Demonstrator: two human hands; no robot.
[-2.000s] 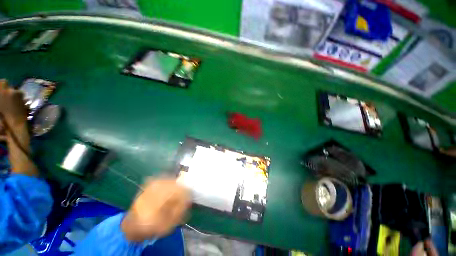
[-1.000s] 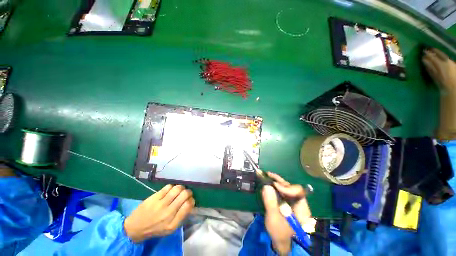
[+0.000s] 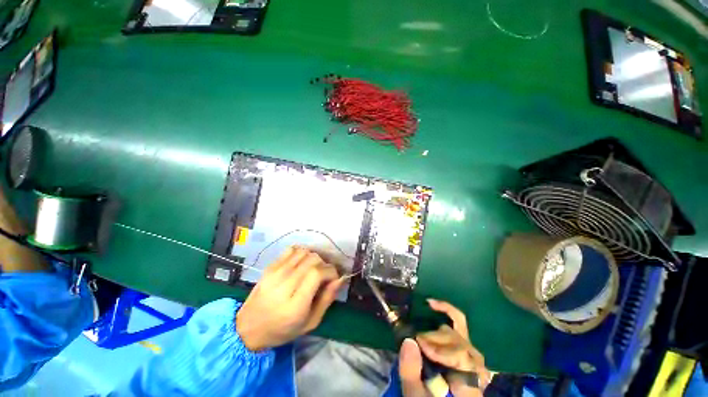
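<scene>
An opened tablet lies before me, its board at the right end. My left hand is over its lower edge, fingertips pinching the thin solder wire, whose end is near the board's lower left. My right hand holds the soldering iron like a pen, its metal tip at the board's lower left, close to the wire end. A thin dark wire arches over the silver panel. Whether the tip touches the wire end cannot be told.
A heap of red-leaded components lies behind the tablet. Solder spool stands left. Tape roll, fume fan and blue station stand right. More tablets lie farther back. A neighbour's blue sleeve is at left.
My left hand has moved right and up onto the tablet, bringing the solder wire to the board. The iron's tip has moved to the board's lower left. The view has shifted slightly.
</scene>
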